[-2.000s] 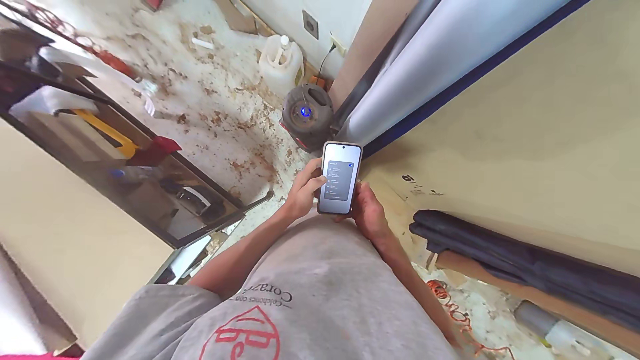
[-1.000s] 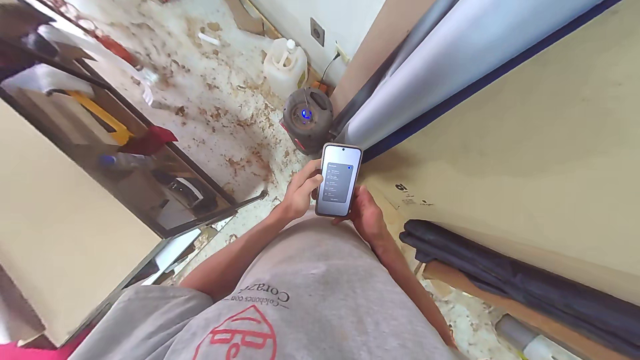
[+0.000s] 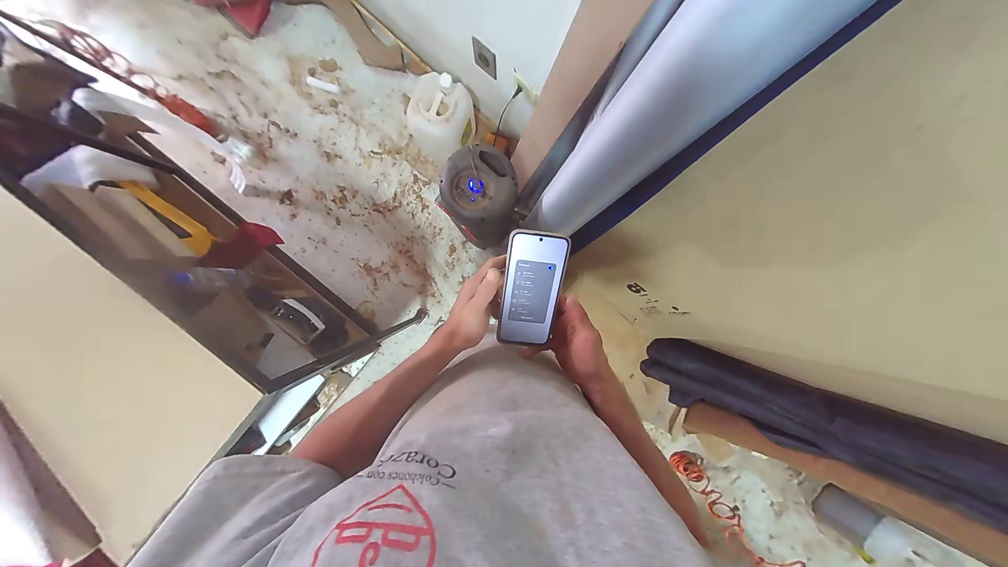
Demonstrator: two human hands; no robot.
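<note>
A smartphone point(image 3: 534, 288) in a thin case stands nearly upright in front of my belly, its lit screen turned up to the camera and showing a grey panel with writing. My left hand point(image 3: 475, 305) grips its left edge, with the thumb close to the screen's side. Around the lower right edge and corner is my right hand point(image 3: 577, 339). Part of the fingers of both hands is hidden behind the phone. Just beyond it sits a round dark device point(image 3: 480, 193) with a handle and a glowing blue light.
A translucent plastic jug point(image 3: 439, 118) stands by the wall socket point(image 3: 484, 58). Tall rolls of material point(image 3: 677, 102) lean at the right, near a large beige panel point(image 3: 827, 213). A dark fabric roll point(image 3: 819, 409) and orange coiled hose point(image 3: 720, 512) lie lower right. Cluttered shelving point(image 3: 260, 315) is at left.
</note>
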